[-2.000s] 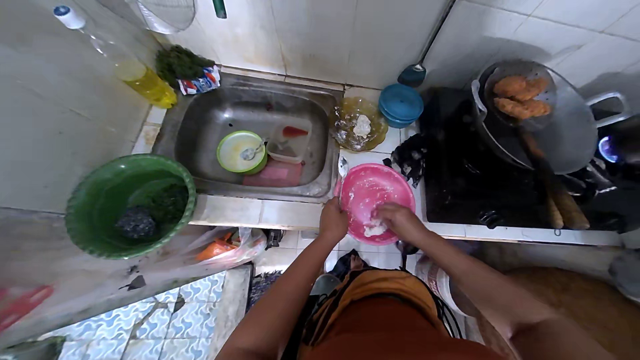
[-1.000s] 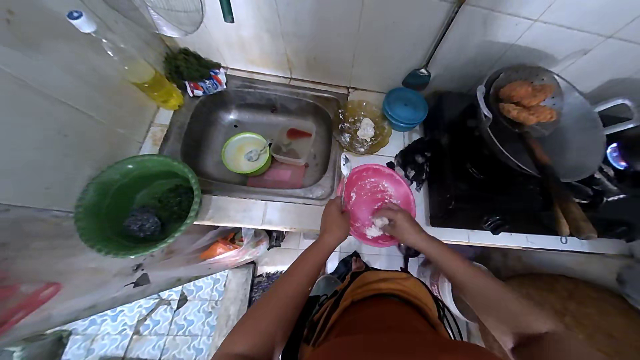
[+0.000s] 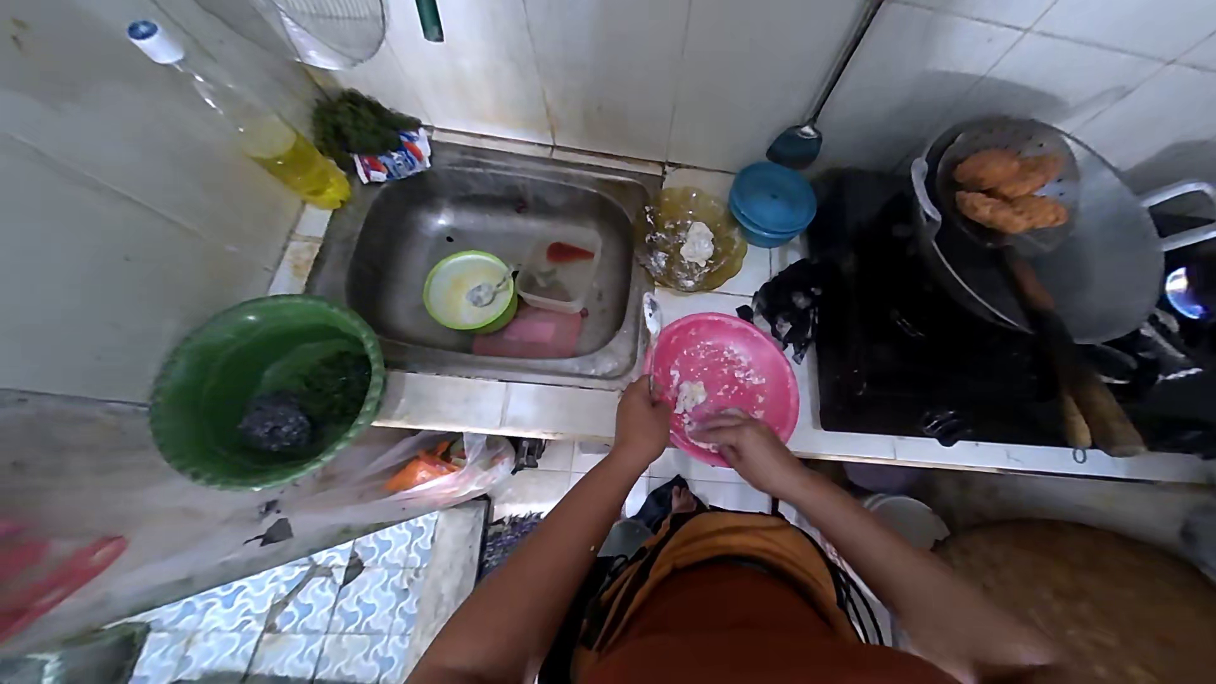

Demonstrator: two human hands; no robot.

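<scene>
A pink plastic bowl (image 3: pixel 760 366) sits at the counter's front edge, dusted inside with white flour or batter. My left hand (image 3: pixel 643 418) grips its left rim along with a metal spoon (image 3: pixel 652 315), whose bowl end points up. Inside the pink bowl, my right hand (image 3: pixel 741 439) has its fingers low near a pale lump (image 3: pixel 691 395); whether they hold anything is hard to see. Behind it, an amber glass bowl (image 3: pixel 676 218) holds another white lump. On the right, fried pieces (image 3: pixel 1012 190) rest in a perforated skimmer over a wok (image 3: pixel 1107 256).
The steel sink (image 3: pixel 399 247) holds a green bowl (image 3: pixel 469 261) and a plastic container (image 3: pixel 570 285). A green basin (image 3: pixel 171 380) stands left, below an oil bottle (image 3: pixel 299 161). Blue lidded containers (image 3: pixel 774 201) and a black plastic bag (image 3: pixel 788 302) sit beside the black stove (image 3: pixel 874 380). A burner flame (image 3: pixel 1183 290) burns far right.
My right hand has shifted slightly toward the front of the pink bowl, and the pale lump now shows beside it. My left hand stays on the rim.
</scene>
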